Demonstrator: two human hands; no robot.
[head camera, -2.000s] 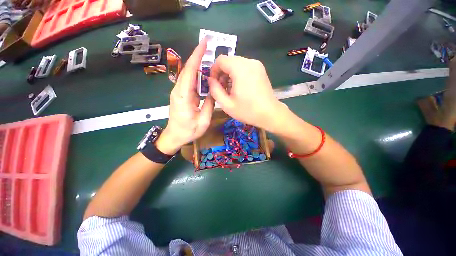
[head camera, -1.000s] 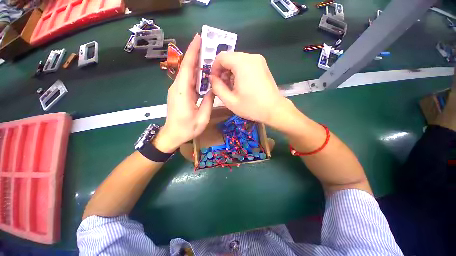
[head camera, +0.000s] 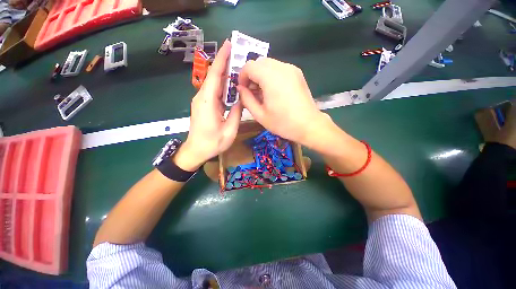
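Note:
A white plastic housing (head camera: 247, 46) stands tilted between my hands above the pale rail, its compartments facing me and small dark and reddish parts in its lower end. My left hand (head camera: 210, 115) holds it along its left side. My right hand (head camera: 277, 96) is at its lower right side, thumb and fingertips pinched together at the compartments; what they pinch is hidden. Below my hands, an open carton (head camera: 237, 154) holds many blue cells (head camera: 272, 151) with thin red leads tangled over them.
Units (head camera: 116, 56) and orange-brown parts (head camera: 200, 66) lie on the green belt beyond the pale rail (head camera: 136, 134). A grey bracket (head camera: 418, 53) slants at right. Pink-red trays (head camera: 41, 197) are at left and upper left. Another person's hand (head camera: 505, 132) is by a carton at far right.
The units on the belt have shifted to the right. The housing stands slightly more upright and narrower to view than two seconds ago; my hands have barely moved.

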